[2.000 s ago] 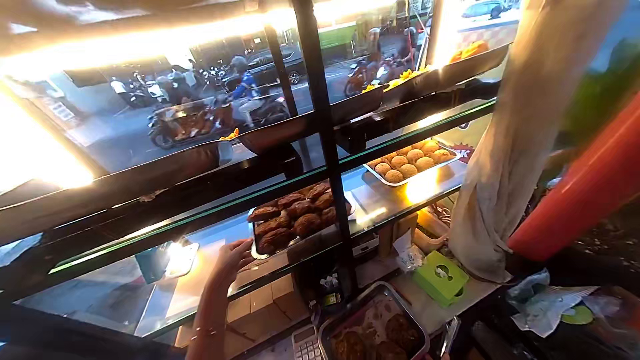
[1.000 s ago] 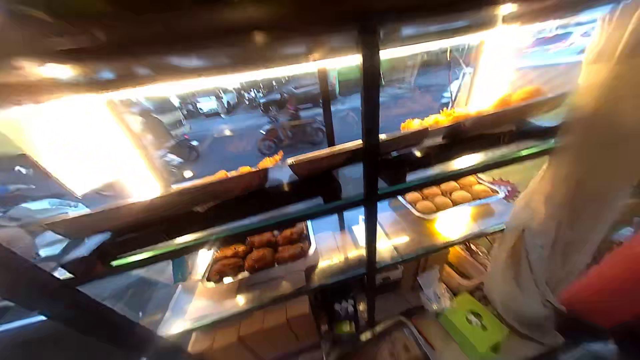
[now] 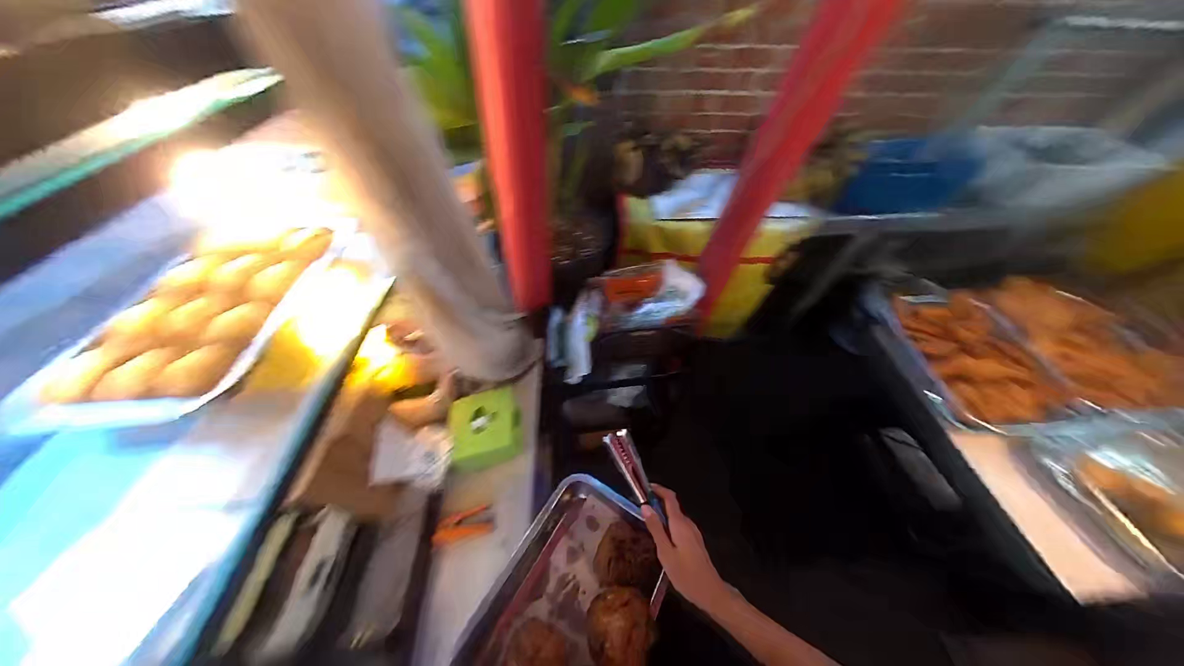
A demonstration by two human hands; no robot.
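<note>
My right hand, entering from the bottom right, is closed around a pair of metal tongs that point up and away. Just below and left of it lies a metal tray with browned, round pieces of food; the hand is over the tray's right rim. My left hand is out of the frame. A green box and an orange clip-like tool rest on the narrow counter left of the tray.
On the left, a tray of round buns sits on a glass-edged shelf. Trays of orange-brown fried food stand at right. A cloth-wrapped post and red posts rise ahead. The picture is blurred.
The view has swung far to the right. The hand that was by the tray of browned food two seconds ago is gone from view; my right hand with tongs now shows.
</note>
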